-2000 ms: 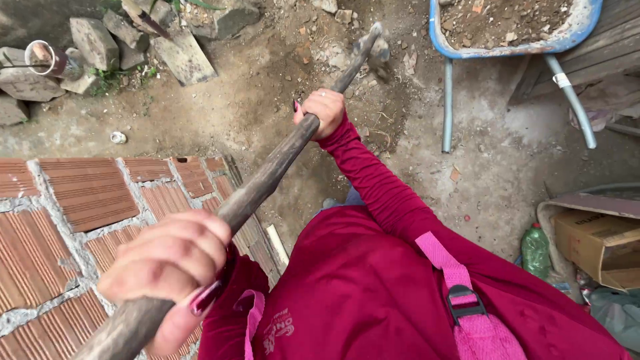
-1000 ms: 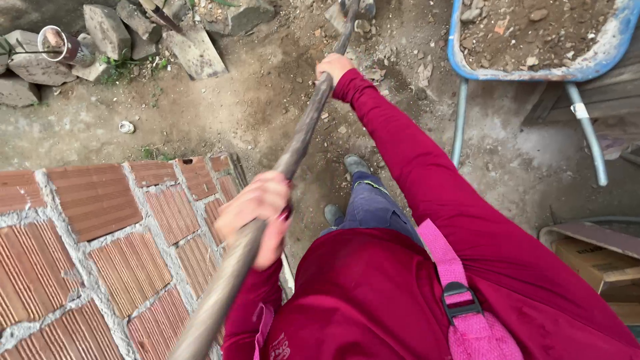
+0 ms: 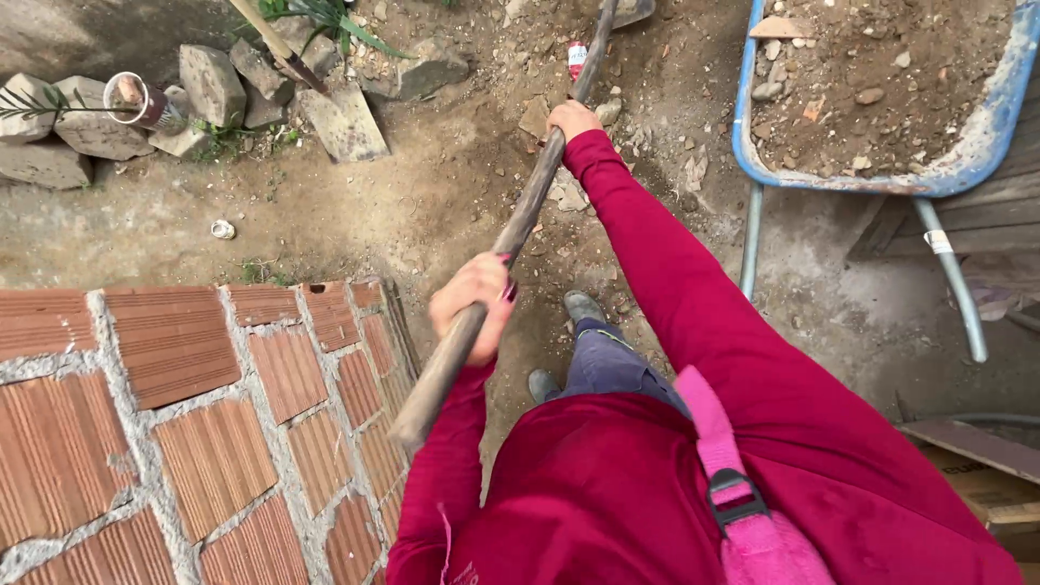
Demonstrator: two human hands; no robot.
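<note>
A long, worn wooden handle (image 3: 520,219) runs diagonally from the lower left to the top edge. My left hand (image 3: 475,305) grips it near its rear end, beside the brick wall. Farther up, my right hand (image 3: 573,120) is closed around the same handle, with that arm stretched forward. At the top edge a metal blade (image 3: 634,10) shows beside the handle's far part; it is partly cut off, so the exact kind of tool cannot be told. Just left of the handle, a red piece of litter with a white label (image 3: 577,58) lies on the soil.
A blue wheelbarrow (image 3: 741,138) full of soil and stones stands at upper right. Left are a hollow-brick wall (image 3: 175,341), stone blocks (image 3: 213,85), a plastic cup (image 3: 134,101) and a shovel blade (image 3: 345,122). A cardboard box (image 3: 975,479) sits at lower right.
Both hands have kept hold of the handle, which has moved forward, and its rear end now shows. The red litter has come into sight. The view has shifted.
</note>
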